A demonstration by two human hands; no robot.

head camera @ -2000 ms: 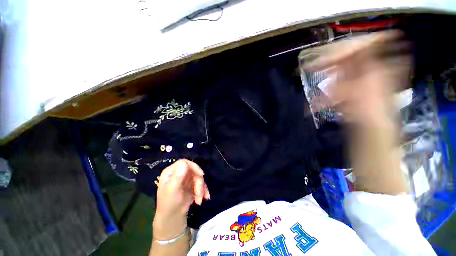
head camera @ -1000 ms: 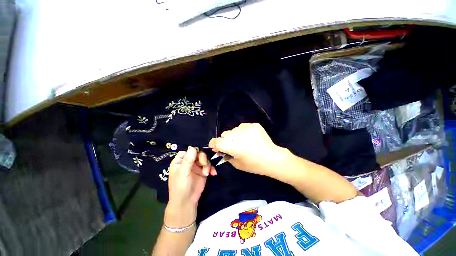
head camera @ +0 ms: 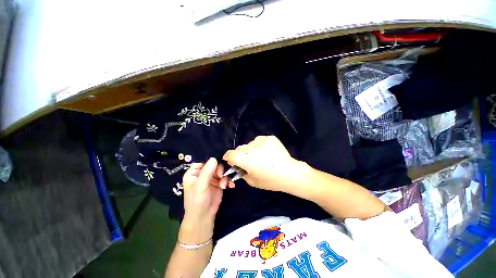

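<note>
A dark garment (head camera: 315,119) with pale embroidery (head camera: 200,115) fills my lap below the table edge. Two small pale buttons (head camera: 185,157) sit on it just beyond my left fingertips. My left hand (head camera: 202,184) pinches the garment's edge. My right hand (head camera: 266,163) is close against it, fingertips nearly touching the left ones. Metallic thread snips (head camera: 235,174) are tucked in my right hand, blades pointing toward the left hand. A needle cannot be made out, and the spot between the fingertips is partly hidden.
A white table (head camera: 136,49) curves across the top, with a dark cord (head camera: 245,8) on it. A carton at right holds bagged garments with white labels (head camera: 379,98). A blue crate (head camera: 467,255) stands at lower right. A blue-edged dark panel (head camera: 49,190) is at left.
My right hand has come back from a blurred reach out to the right and met my left hand at the garment. Since one second ago both hands have shifted only slightly.
</note>
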